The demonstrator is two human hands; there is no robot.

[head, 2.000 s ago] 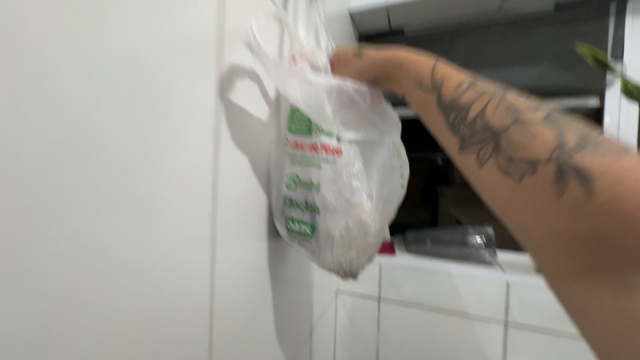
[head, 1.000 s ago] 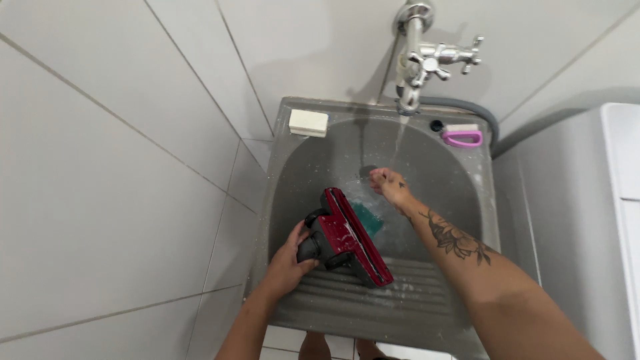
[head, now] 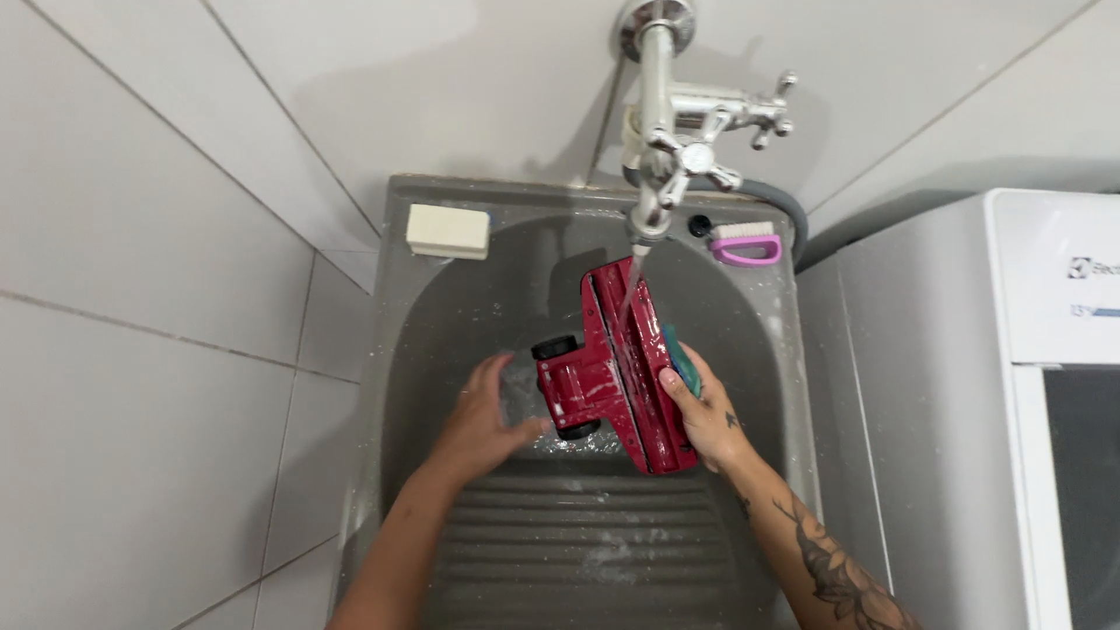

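A red vacuum cleaner floor head (head: 612,367) with black wheels is tilted over the grey laundry sink (head: 787,411), its slotted underside facing me. Water from the chrome faucet (head: 649,214) runs onto its upper part. My right hand (head: 707,411) grips the long right edge, thumb on the underside, with a teal sponge (head: 681,360) between the hand and the head. Beside the wheels, my left hand (head: 490,416) has its fingers apart and holds nothing; whether a fingertip touches the near wheel I cannot tell.
A pale soap bar (head: 448,232) lies on the sink's back left corner. On the back right corner are a pink-handled scrub brush (head: 745,245) and a small black round piece (head: 699,226). A grey hose (head: 783,203) curves behind. A white washing machine (head: 936,289) stands right; tiled wall is left.
One second ago my left hand held the floor head; now my right hand grips it, under the stream, and the left has let go. The view has swung from a hanging plastic bag to the sink.
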